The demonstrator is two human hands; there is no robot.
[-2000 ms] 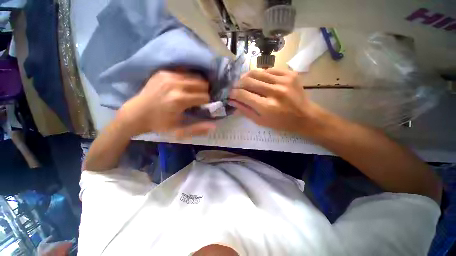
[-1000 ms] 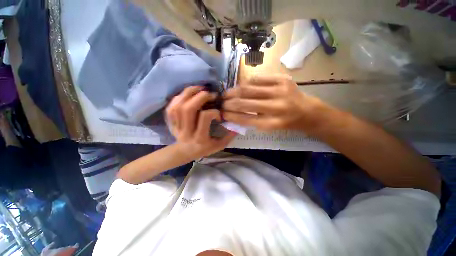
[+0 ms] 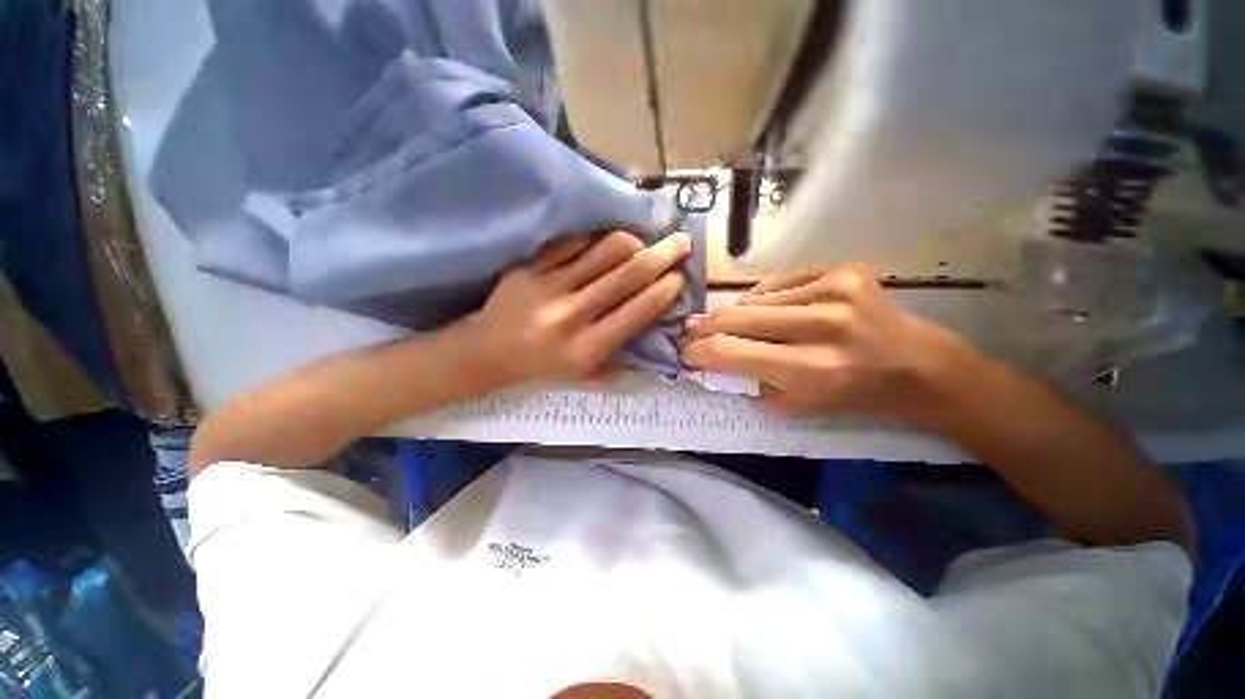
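The blue-grey garment piece point(image 3: 410, 205) drapes over the white table left of the needle, its narrow right end under the presser foot point(image 3: 695, 194). My left hand point(image 3: 587, 301) lies on the cloth with its fingertips pressing it down just in front of the foot. My right hand point(image 3: 826, 339) pinches the cloth's near right edge between thumb and fingers. A small white piece point(image 3: 732, 384) sticks out at that edge, beside my right thumb.
The cream-white machine head point(image 3: 901, 123) stands over the far side. A crinkled clear plastic bag point(image 3: 1120, 307) lies at the right. A printed ruler scale point(image 3: 655, 411) runs along the table's front edge. Dark cloth and a brown strip point(image 3: 130, 301) are at the left.
The view has shifted, and the machine head looks larger. My hands, bunched around the cloth before, now hold it flatter at the presser foot, my left hand's fingers laid out over it.
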